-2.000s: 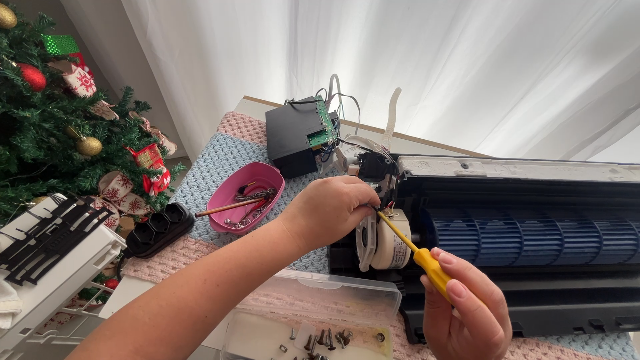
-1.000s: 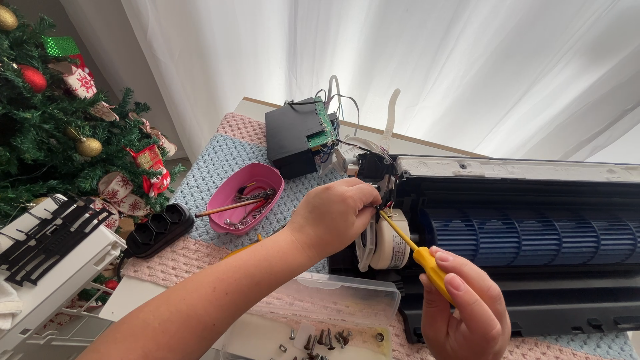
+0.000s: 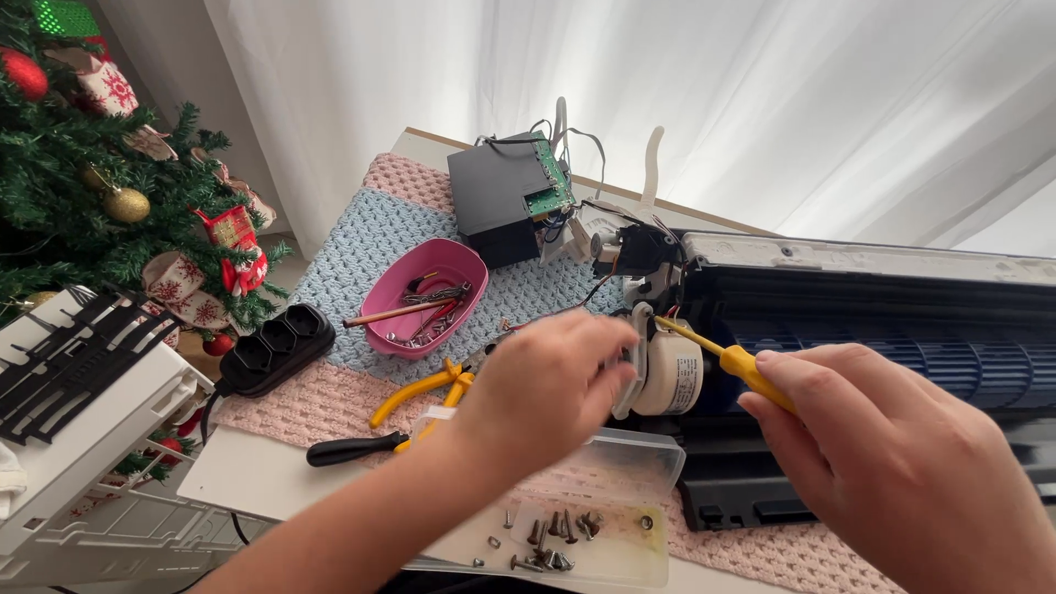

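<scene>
My right hand (image 3: 899,445) holds a screwdriver by its yellow handle (image 3: 755,375); the insulated shaft points up-left to the top of a white fan motor (image 3: 672,371). My left hand (image 3: 544,379) is at the motor's left side, fingers bent against a pale plastic bracket (image 3: 634,359); whether it grips the bracket cannot be told. The motor sits at the left end of a black air conditioner housing (image 3: 742,495) with a blue cross-flow fan wheel (image 3: 907,363). Wires and a black motor part (image 3: 648,247) lie just behind the bracket.
A pink bowl (image 3: 384,330) holds screws and tools. Yellow-handled pliers (image 3: 417,392) and a black-handled tool (image 3: 355,450) lie near my left arm. A clear plastic box (image 3: 656,553) holds screws. Around are a black electronics box (image 3: 495,186), a power strip (image 3: 276,351) and a Christmas tree (image 3: 99,190).
My left hand has moved down from the wires above the motor to its left side. The pliers and black-handled tool show more fully. The screwdriver stays in my right hand by the motor.
</scene>
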